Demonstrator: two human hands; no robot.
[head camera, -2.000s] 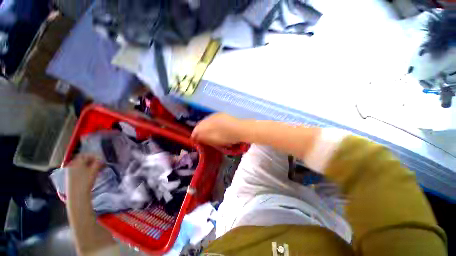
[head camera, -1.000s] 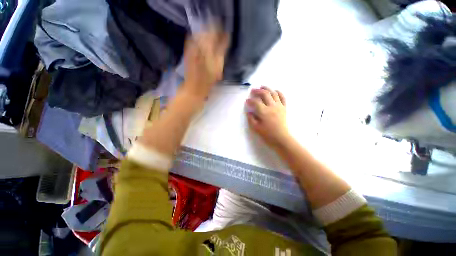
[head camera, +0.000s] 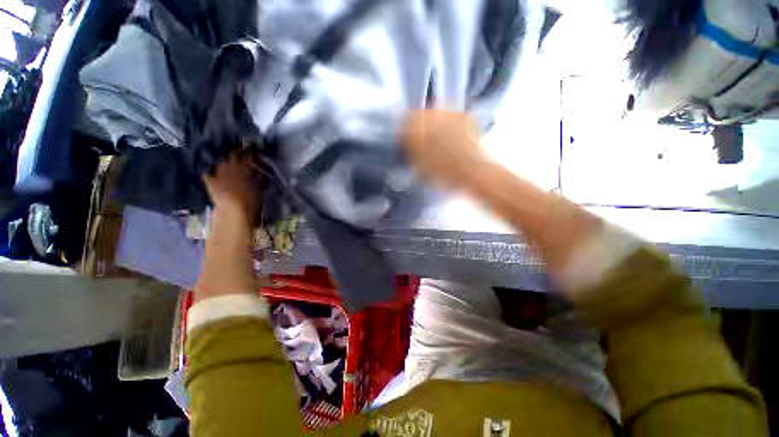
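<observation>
A light grey garment panel with dark strips lies bunched and blurred on the machine table at the top middle. My right hand is blurred at its right side, with the fingers against the cloth. My left hand is at the dark grey garment panels on the left, its fingers partly hidden by dark cloth. A dark strip hangs from the bundle over the table's front edge.
The sewing machine head with a blue stripe is at the upper right. The table's grey front edge bears a ruler scale. A red plastic basket with scraps stands below. A cardboard box is at the left.
The light grey panel now lies spread in front, where dark cloth and bare table showed. My right hand has moved up to it. My left hand has moved left and down to the dark cloth.
</observation>
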